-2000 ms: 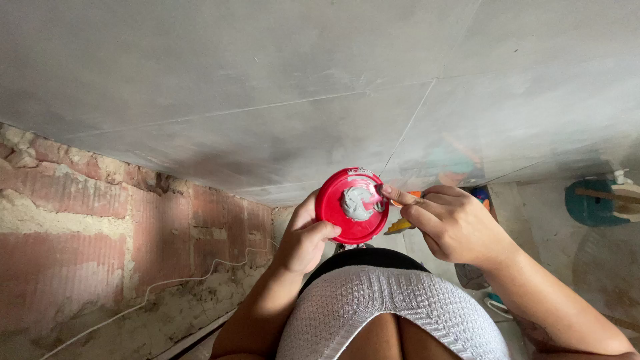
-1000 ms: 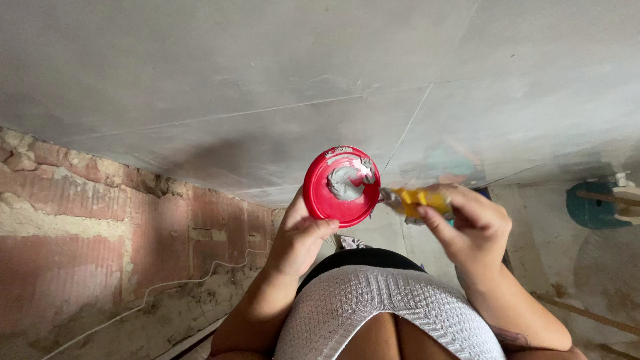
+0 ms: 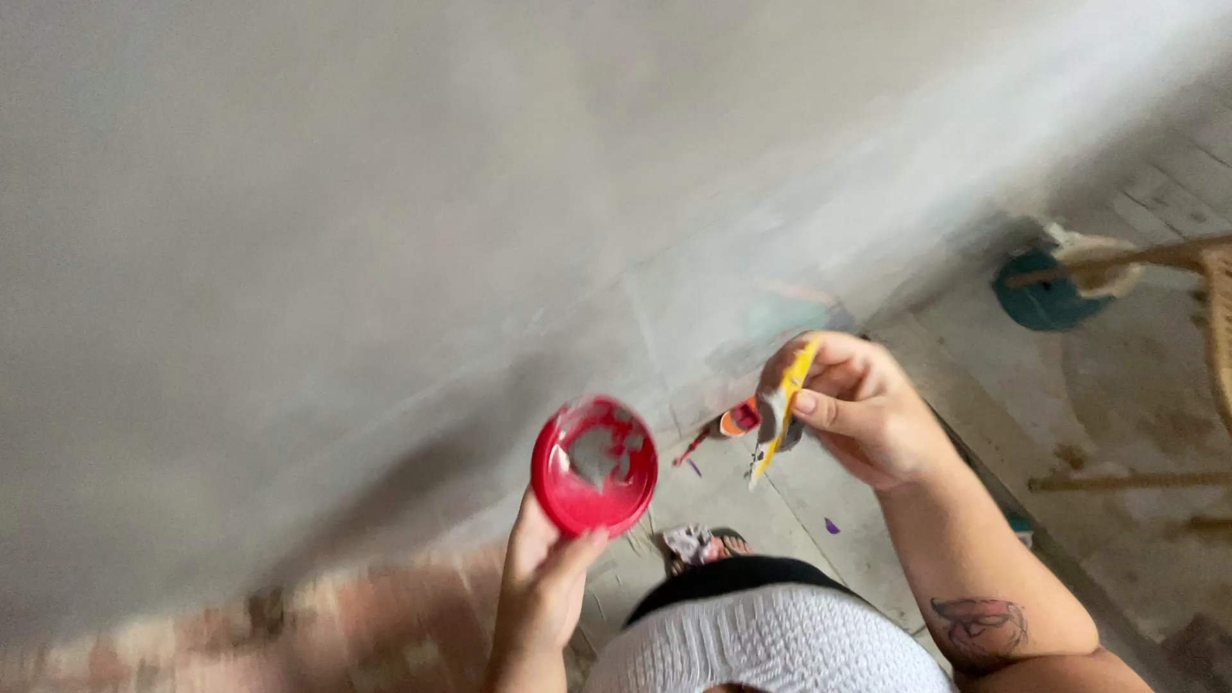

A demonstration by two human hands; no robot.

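Note:
My left hand (image 3: 553, 568) holds a round red plastic lid (image 3: 577, 510) by its lower edge, thumb over the rim. Grey paste (image 3: 599, 456) is spread over the middle of the lid. To the right and a little higher, my right hand (image 3: 871, 414) grips a yellow-handled putty knife (image 3: 784, 409) between thumb and fingers, its lower end pointing down and smeared with grey. The tool is apart from the lid. Blur hides the exact shape of its blade.
A smooth grey wall (image 3: 337, 241) fills the upper left, with rough brickwork (image 3: 385, 626) below. On the floor are an orange and red object (image 3: 739, 418), a teal round container (image 3: 1049, 294) and a wooden frame (image 3: 1218, 327) at the right. My foot (image 3: 731, 545) shows below.
The yellow tool has moved away from the lid, where it was close to the paste one second ago. The view has turned to the right.

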